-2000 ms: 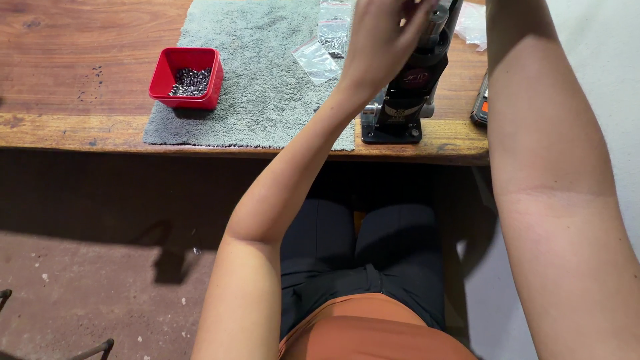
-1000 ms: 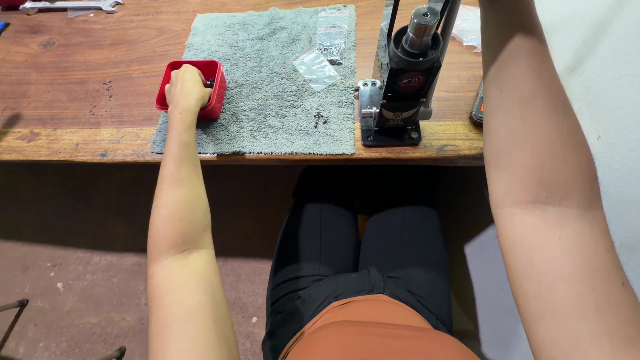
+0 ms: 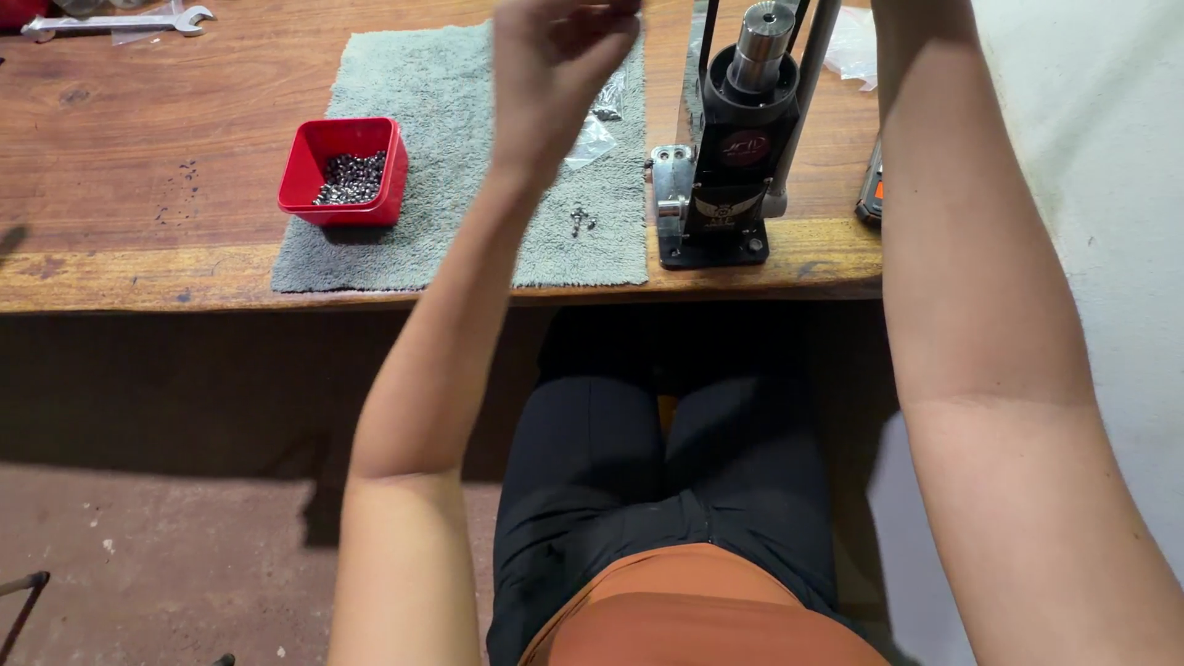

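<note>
My left hand (image 3: 564, 79) is raised over the grey-green towel, its fingers curled near the top edge of the view; whether something small is pinched in them cannot be told. To its right stands a black bench-mounted press (image 3: 737, 153) with a steel ram (image 3: 763, 46) on top. My right arm reaches up past the press, and its hand is cut off by the top edge. A red plastic box (image 3: 393, 176) with many small metal parts (image 3: 351, 178) sits on the left part of the towel (image 3: 444, 148). A few small dark pieces (image 3: 581, 221) lie on the towel near the press.
Small clear plastic bags (image 3: 592, 141) lie behind my left wrist. An open-end wrench (image 3: 120, 22) is at the far left of the wooden table (image 3: 185, 120). Another clear bag (image 3: 853, 46) and a dark device with an orange part (image 3: 869, 190) lie right of the press.
My left hand was in the red box one second ago; it is now out, up and to the right, near the press. My right arm has hardly moved.
</note>
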